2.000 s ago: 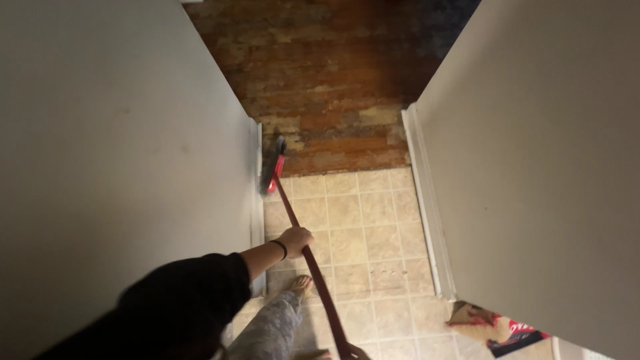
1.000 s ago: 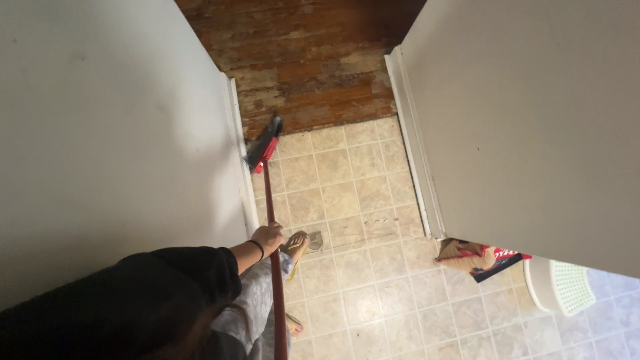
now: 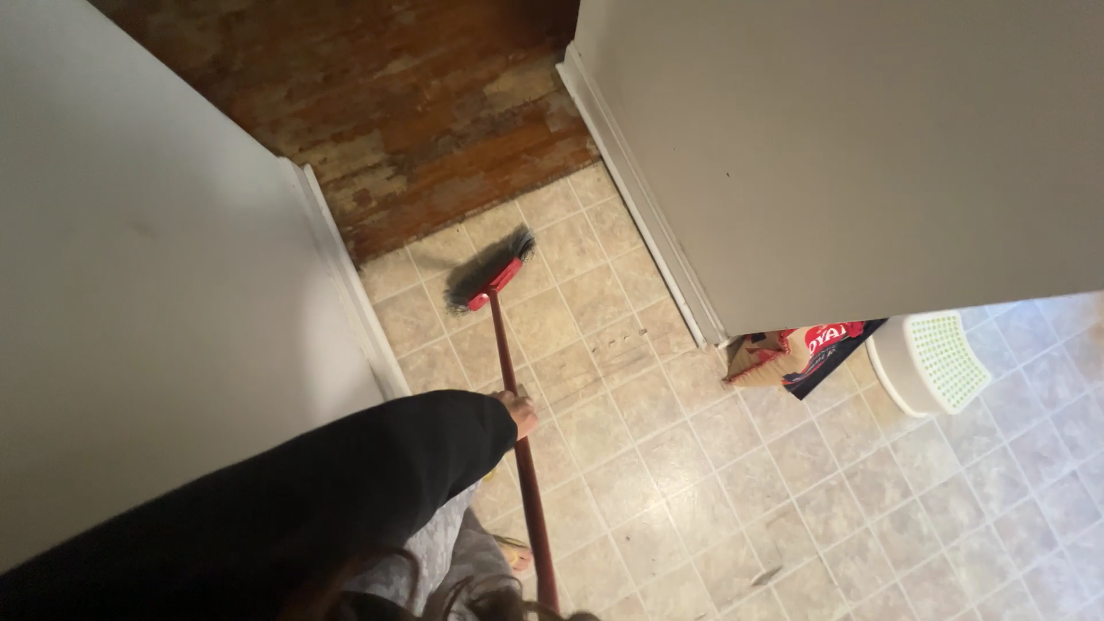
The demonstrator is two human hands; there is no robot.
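Note:
My left hand (image 3: 520,414), in a black sleeve, is closed around the dark red handle (image 3: 528,483) of a broom. The handle runs from the bottom edge up to the red broom head (image 3: 495,285). Its dark grey bristles (image 3: 488,266) lie over the beige tiled floor (image 3: 612,392), a little below the edge of the worn wooden floor (image 3: 448,112). My right hand is out of view.
White baseboards (image 3: 345,276) border the passage, with a grey wall at left and another (image 3: 819,155) at right. Past the right wall's corner are a torn printed paper bag (image 3: 806,354) and a white step stool (image 3: 927,366) with a green-dotted top. My sandalled foot (image 3: 515,552) is beside the handle.
The broom head has moved away from the left baseboard, out over the tiles. My left hand stays on the handle. The view has turned and shifted.

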